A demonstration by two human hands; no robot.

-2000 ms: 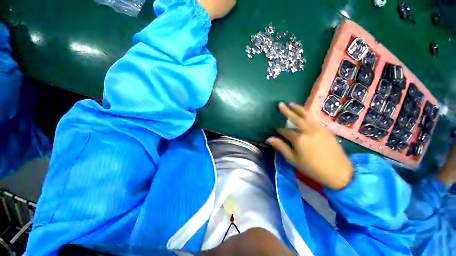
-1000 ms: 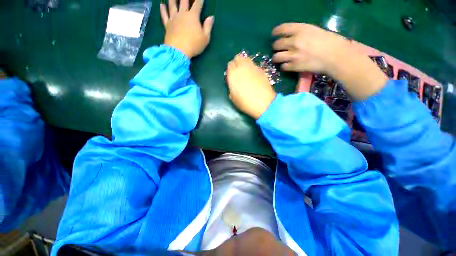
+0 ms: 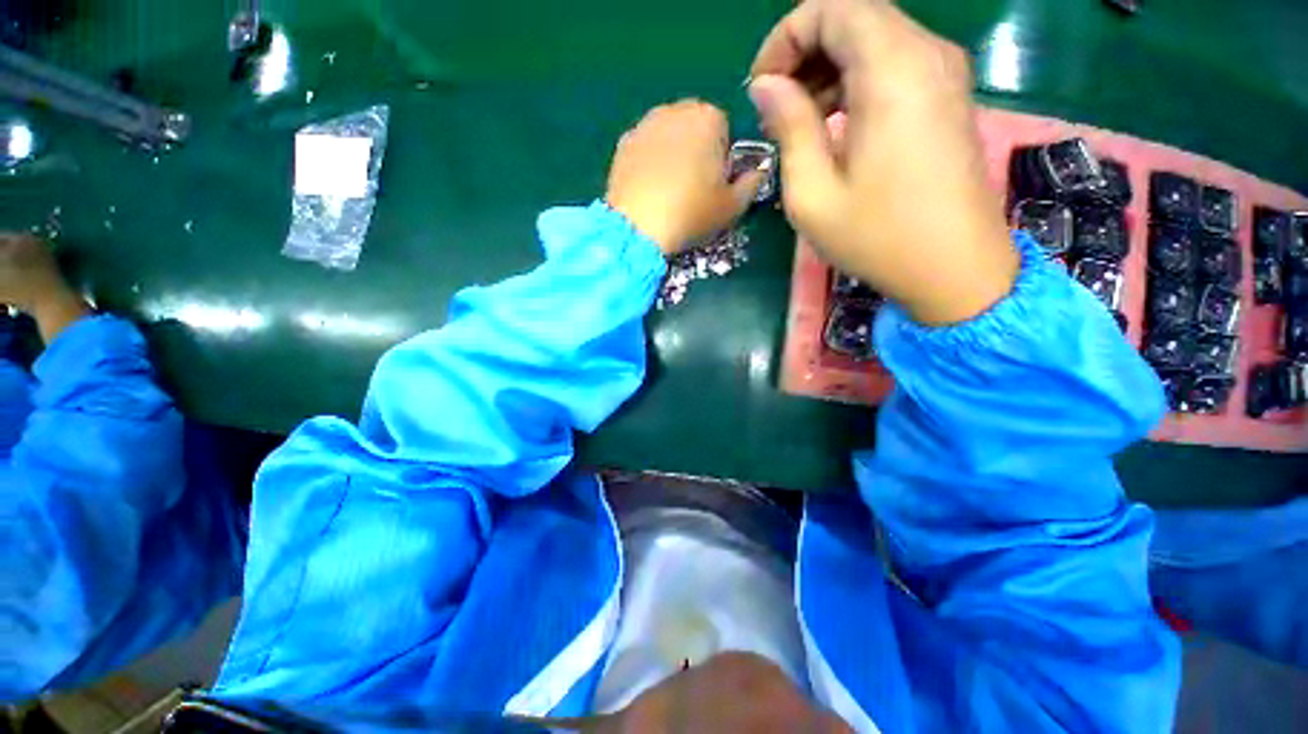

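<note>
My left hand (image 3: pixel 671 179) holds a watch housing (image 3: pixel 753 169) by its fingertips, just above the heap of small silver parts (image 3: pixel 703 267). The housing has a shiny rim and is partly covered by the fingers. My right hand (image 3: pixel 904 165) is raised to the right of the housing, not touching it, with thumb and forefinger close together. A tiny part between those fingertips cannot be made out for sure. The pink foam tray (image 3: pixel 1133 208) at the right holds rows of black housings; my right hand and sleeve hide part of its left side.
A clear bag (image 3: pixel 337 187) with a white label lies on the green bench at left. A long grey metal bar (image 3: pixel 86 98) is at upper left, near a loose dark housing (image 3: pixel 245 29). A neighbour's hand (image 3: pixel 36 280) and blue sleeve are at far left, another blue sleeve at lower right.
My left hand, spread flat and empty before, now holds a housing beside the heap. My right hand has left the heap and risen to the right. The neighbour's arm over the tray has withdrawn.
</note>
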